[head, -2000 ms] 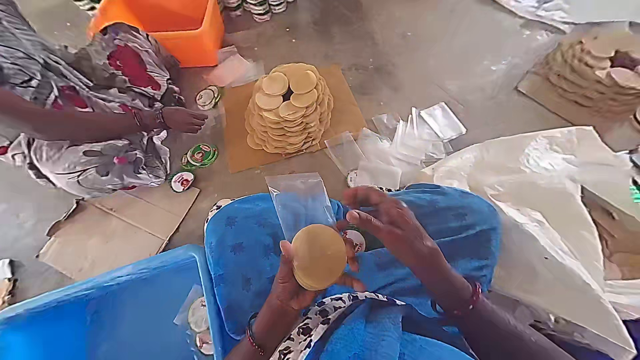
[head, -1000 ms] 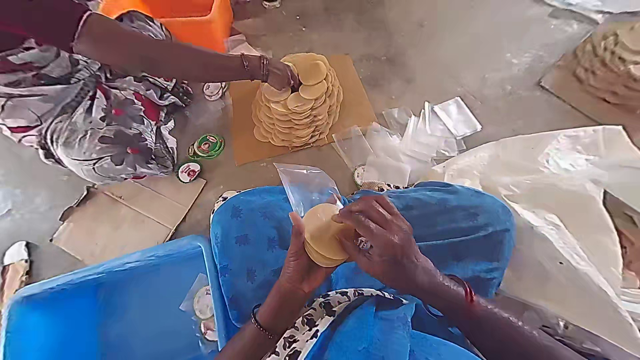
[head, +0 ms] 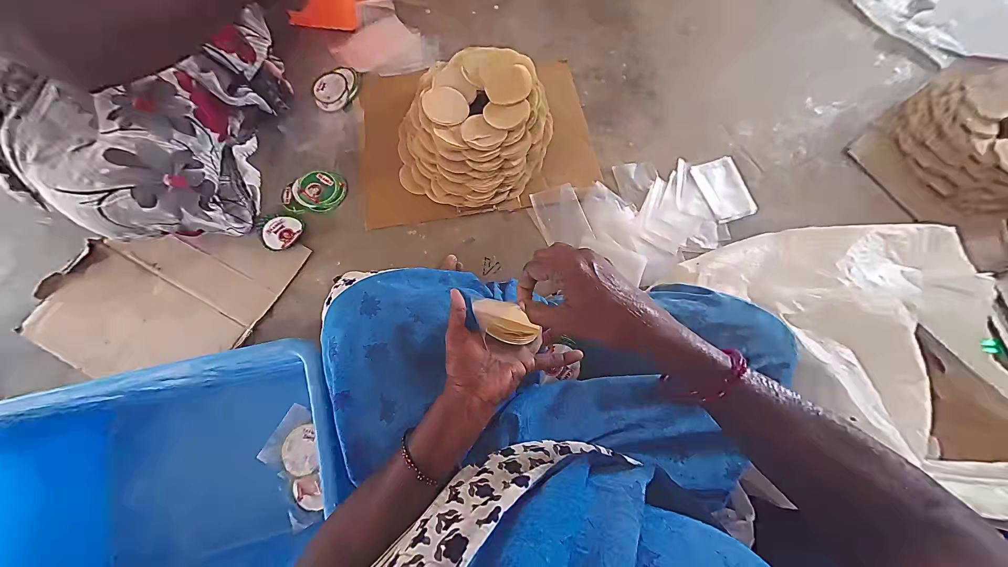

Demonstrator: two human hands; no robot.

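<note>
A small stack of thin, round yellow discs (head: 510, 323), with clear plastic around it, rests on the upturned palm of my left hand (head: 488, 358). My right hand (head: 567, 287) pinches at the upper right edge of the plastic beside the stack. Below the fingers, a round printed label (head: 561, 362) lies on my blue-clad lap, partly hidden. Beyond my knees, a tall ring-shaped pile of the same discs (head: 476, 150) stands on a cardboard sheet (head: 386, 189). Flat clear plastic bags (head: 661, 209) are spread on the floor to its right.
A blue tub (head: 311, 394) at the lower left holds bagged discs with labels (head: 301, 453). Round printed labels (head: 315, 191) and flattened cardboard (head: 165, 291) lie near a seated person in floral cloth (head: 173, 165). Cream sheeting (head: 866, 299) and another disc pile (head: 957, 142) are on the right.
The stack, held outside the bag two seconds ago, now has clear plastic around it. My left palm has opened out under it. The other person's hand has left the tall pile.
</note>
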